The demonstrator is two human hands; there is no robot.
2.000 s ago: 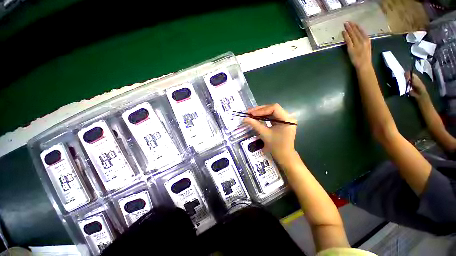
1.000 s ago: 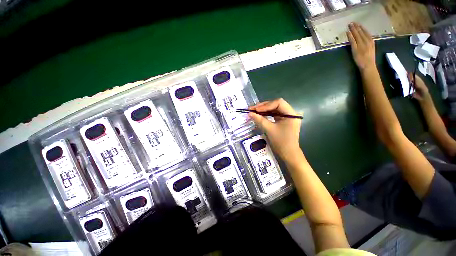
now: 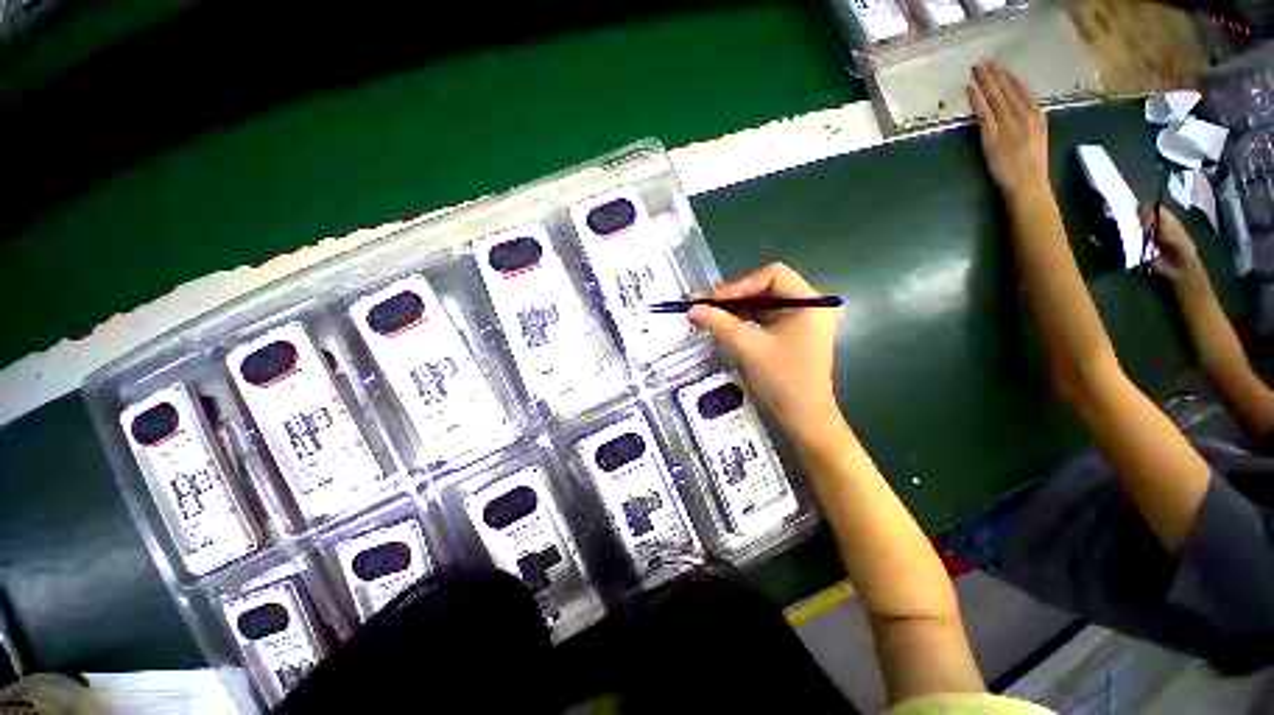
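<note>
My right hand (image 3: 785, 347) holds dark, thin tweezers (image 3: 769, 302), with the tip over the print of the white phone case (image 3: 636, 266) at the top right of the tray. The clear blister tray (image 3: 405, 486) lies slanted and holds two rows of white cases, each with a dark oval near its top and black print. Several have red below the oval. My left hand is not in view. A black shape, probably my head or hair, hides the lower part of the bottom row.
A green strip with a pale rail (image 3: 775, 151) runs behind the tray. At right, a neighbour's arms (image 3: 1069, 300) reach over the dark green worktop (image 3: 894, 349). Crumpled white scraps (image 3: 1192, 141) lie beyond. Another tray (image 3: 922, 39) is at the top. White paper (image 3: 161, 694) lies bottom left.
My right hand has moved slightly, and the tweezers now lie flatter, with their rear end higher. The tip stays over the same top right case. The neighbour's hands have barely moved.
</note>
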